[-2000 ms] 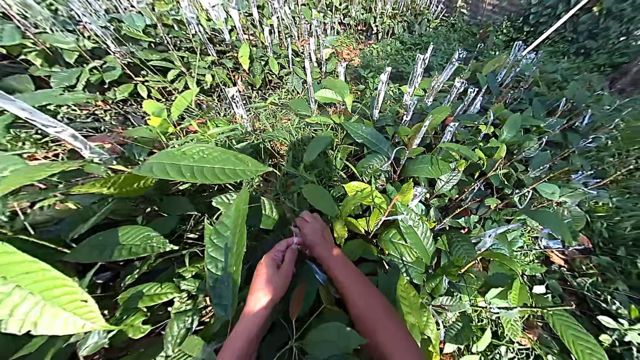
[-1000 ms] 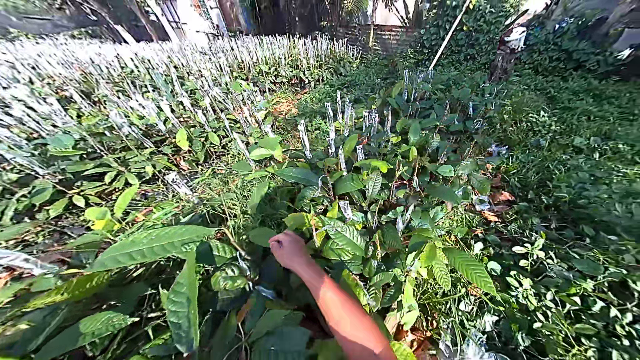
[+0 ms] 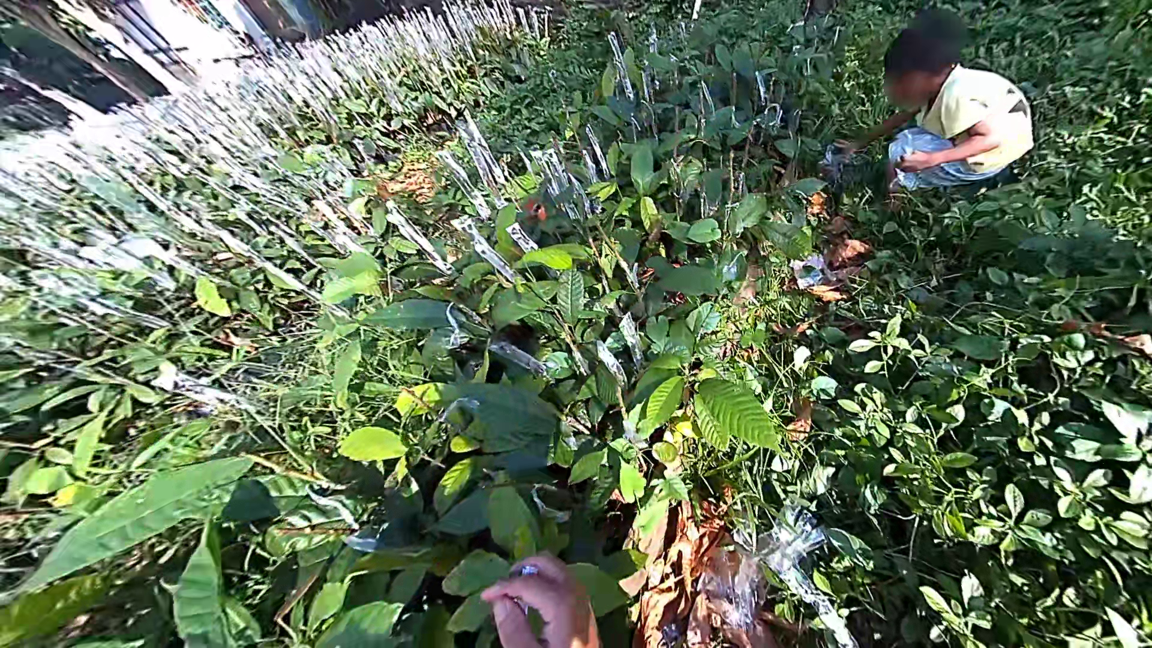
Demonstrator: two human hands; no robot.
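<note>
Low in the head view, my right hand (image 3: pixel 547 605) is over the leaves with its fingers curled. A small shiny bit (image 3: pixel 525 570) shows at the fingers; whether it is a ring or something pinched, I cannot tell. Broad green seedling leaves (image 3: pixel 510 520) surround the hand. Young plants with clear plastic strips on their stems (image 3: pixel 486 250) stand farther ahead. To the right of the hand, crumpled clear plastic (image 3: pixel 792 540) lies by dry brown leaves (image 3: pixel 684 558). My left hand is out of view.
Dense rows of plastic-wrapped stems (image 3: pixel 225 171) fill the upper left. A person in a pale yellow shirt (image 3: pixel 985 117) crouches at the upper right, beside clear plastic (image 3: pixel 832 162). Low leafy growth (image 3: pixel 981 486) covers the right side.
Two seconds ago both my hands met among the leaves; my left hand has since left the view. The view has swung right, bringing in the crouching person.
</note>
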